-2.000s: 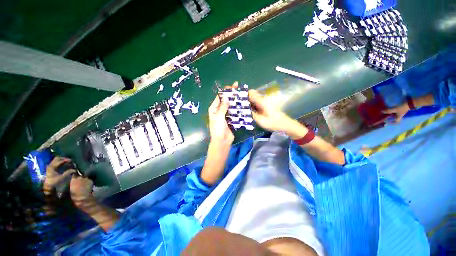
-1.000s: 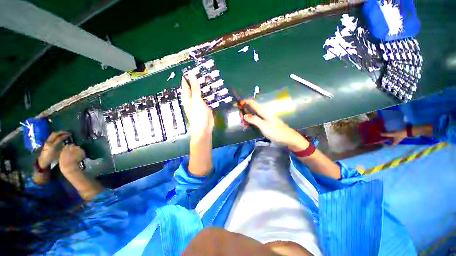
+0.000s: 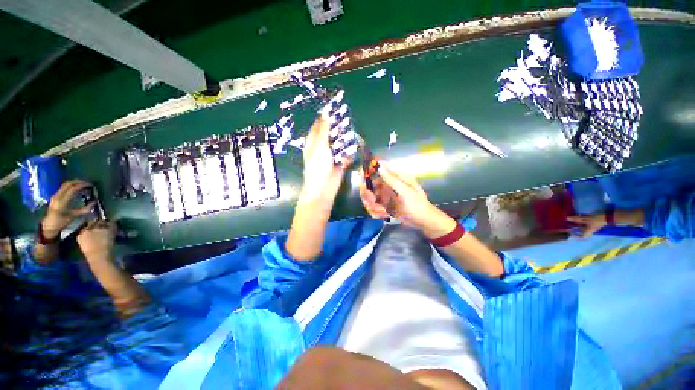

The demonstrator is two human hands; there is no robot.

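My left hand (image 3: 321,156) holds a small black-and-white circuit-board panel (image 3: 341,131) tilted above the green bench, its fingers along the panel's left side. My right hand (image 3: 396,196) is closed around side cutters (image 3: 370,169) with red-orange handles. The cutters' dark jaws point up toward the panel's lower right edge; whether they touch it is not clear. Small white scraps (image 3: 283,134) lie on the bench to the left of the panel.
A row of long white-and-black panels (image 3: 217,177) lies at left. A white stick (image 3: 474,137) lies right of centre. Fanned panels (image 3: 610,122), a white-and-dark heap (image 3: 533,76) and a blue bin (image 3: 602,39) are at far right. Other people's hands (image 3: 97,236) show at left and right.
The panel, first held in both hands, went left in my left hand and has come slightly back right, now more tilted. My right hand has taken the cutters and brought them beside it.
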